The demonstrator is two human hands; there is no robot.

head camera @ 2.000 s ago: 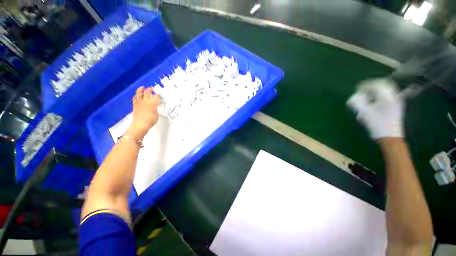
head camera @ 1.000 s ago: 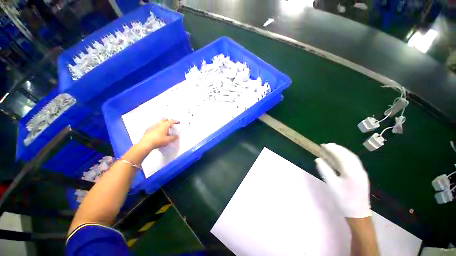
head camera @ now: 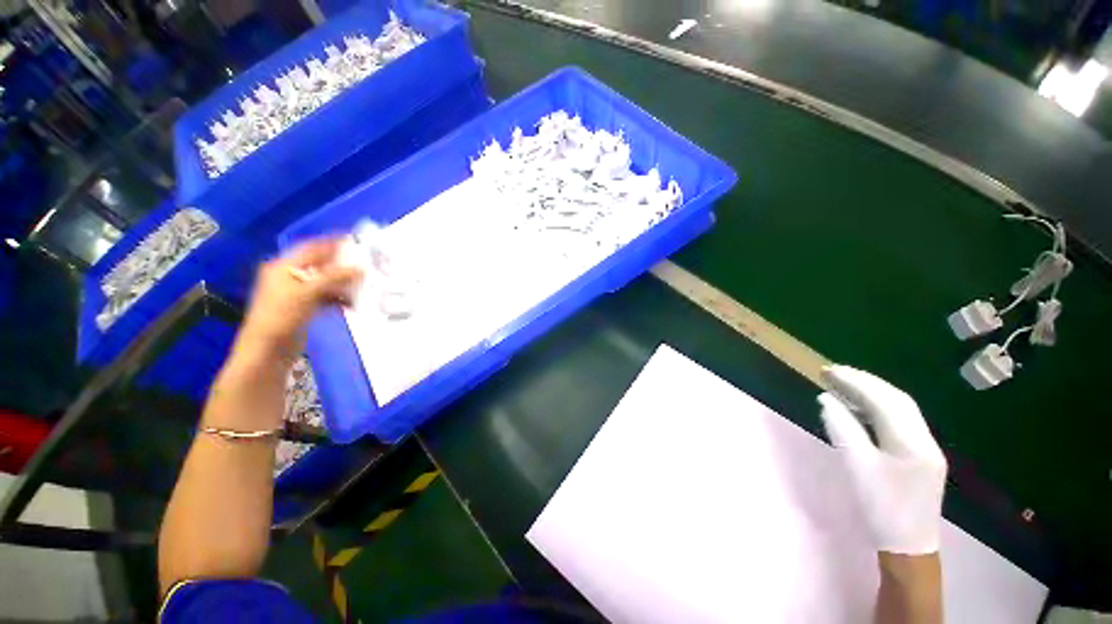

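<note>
My bare left hand point(head camera: 296, 288) is over the left end of the blue bin point(head camera: 524, 332), blurred. It holds a white corded power adapter point(head camera: 363, 254) between the fingers, its cord hanging over the white liner sheet point(head camera: 439, 274). Many white adapters point(head camera: 573, 177) are heaped at the bin's far right end. My gloved right hand point(head camera: 888, 463) is above the right part of the white work sheet point(head camera: 732, 500), with thumb and fingers apart and nothing visible in it.
Two corded adapters point(head camera: 976, 319) lie on the green conveyor point(head camera: 841, 232) at the right. More blue bins point(head camera: 329, 134) with adapters stand at the left, by a dark rack point(head camera: 122, 390). A pale strip point(head camera: 744, 319) runs between bench and conveyor.
My left hand has risen from the liner sheet toward the bin's left end with an adapter in it. My right hand moved from over the conveyor to the work sheet; two adapters now lie on the conveyor.
</note>
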